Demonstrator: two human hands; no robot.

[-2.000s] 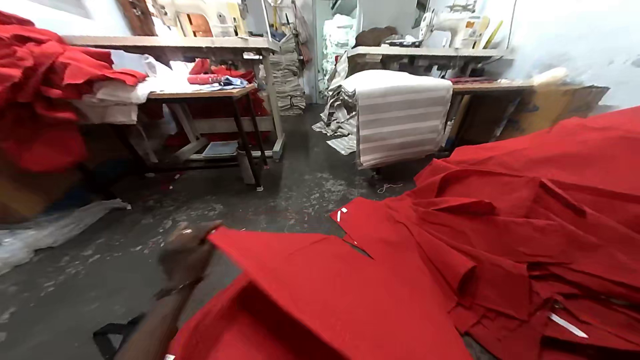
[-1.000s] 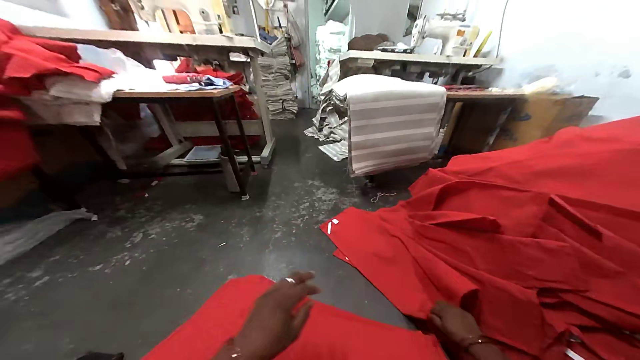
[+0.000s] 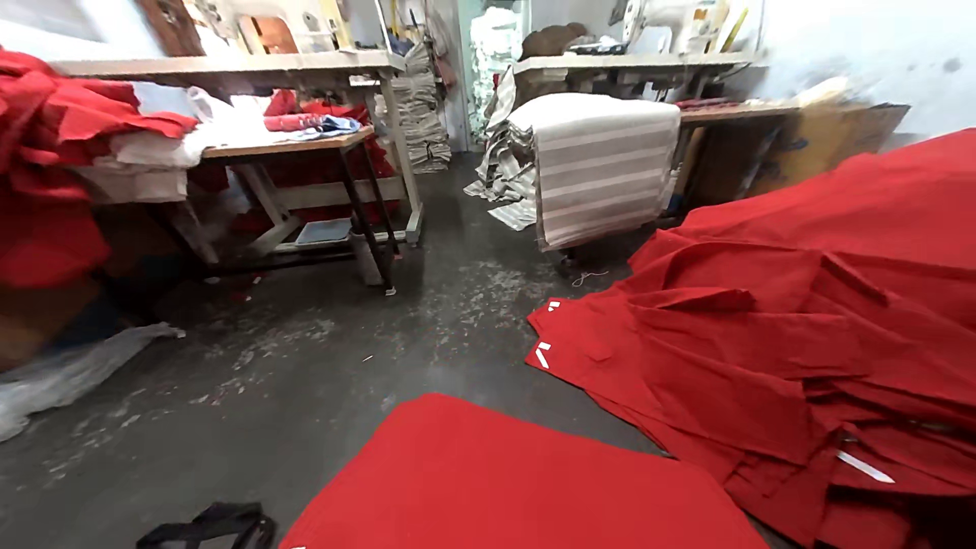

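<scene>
Neither my left hand nor my right hand shows in the head view. A smooth red cloth piece (image 3: 511, 480) spreads across the bottom middle, its far edge rounded. To its right lies a large heap of red fabric (image 3: 747, 335) with folded layers. Small white tags (image 3: 543, 355) mark the heap's left corners, and a white strip (image 3: 865, 466) lies on its lower part. What touches the near side of the red piece is cut off by the frame.
A stool draped with striped cloth (image 3: 602, 175) stands ahead on the dark floor (image 3: 427, 335). Sewing tables (image 3: 229, 64) hold machines. Red fabric (image 3: 53, 168) is piled at left, above a plastic sheet (image 3: 84, 374). A black strap (image 3: 210, 526) lies at the lower left.
Both hands were over the red cloth one second ago and are now out of view. The near red piece, lifted by a corner two seconds ago, now lies spread out.
</scene>
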